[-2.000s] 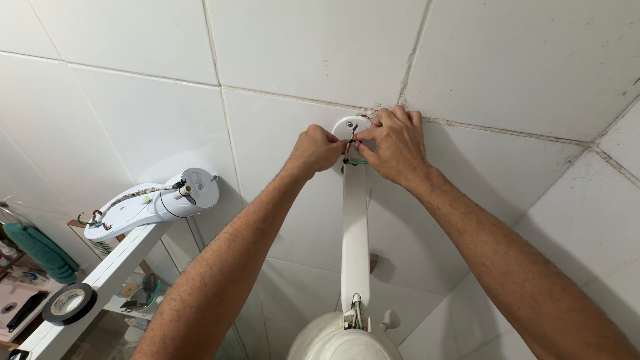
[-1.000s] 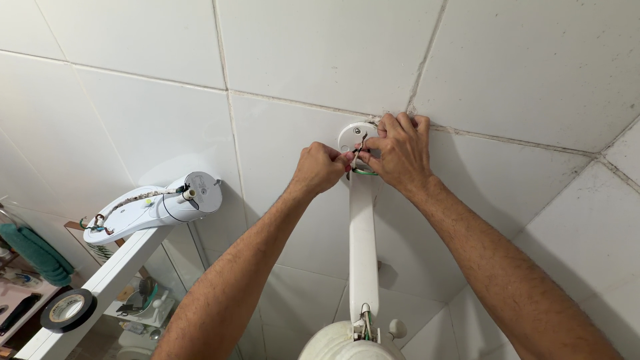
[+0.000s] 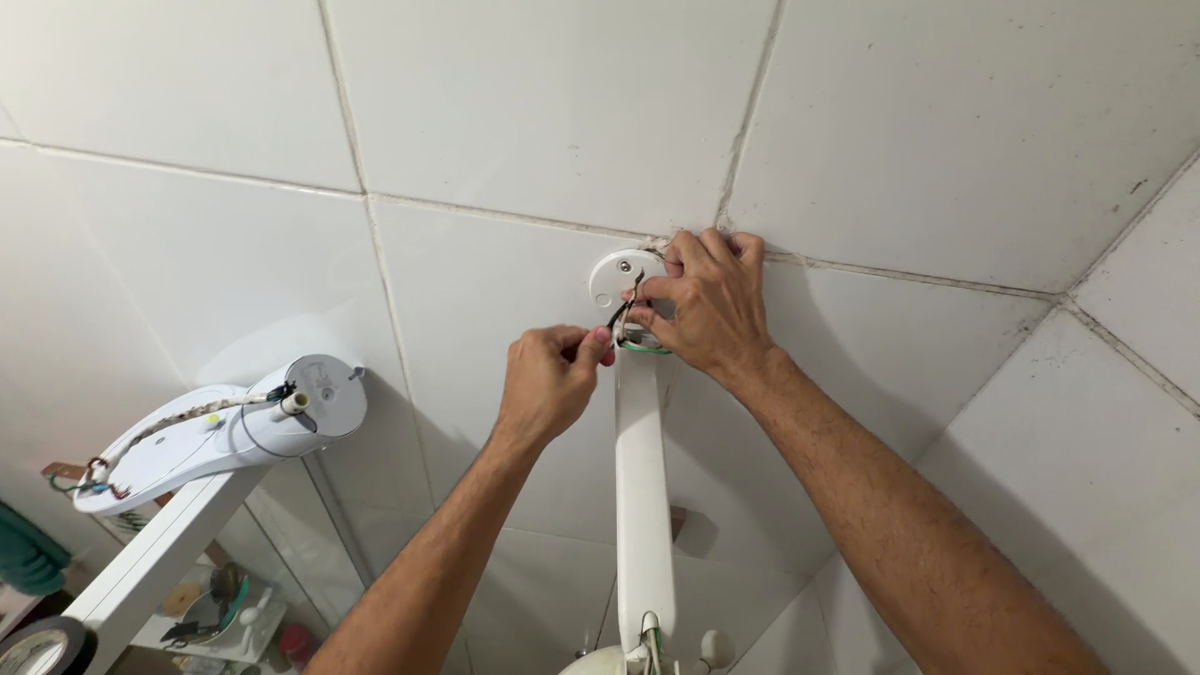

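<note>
A round white wall plate (image 3: 611,272) with a screw sits against the tiled wall, at the upper end of a white arm (image 3: 644,497). My left hand (image 3: 553,375) pinches a black strip, either tape or wire, just below and left of the plate. With thumb and forefinger, my right hand (image 3: 717,300) grips the twisted wires (image 3: 637,289) in front of the plate, its other fingers up near the grout line. A green wire (image 3: 643,349) loops beneath the right fingers. Further wires (image 3: 650,637) show at the arm's lower end, by a rounded white housing (image 3: 600,662).
An electric shower unit (image 3: 187,441) with loose wires lies on top of a white frame rail (image 3: 173,534) at left. A roll of black tape (image 3: 47,647) rests lower on that rail. A teal towel (image 3: 28,553) hangs at far left, near a shelf of small items (image 3: 220,609).
My left hand has moved down and left, away from the right fingers, with the black strip stretched between them. My right hand stays at the wires.
</note>
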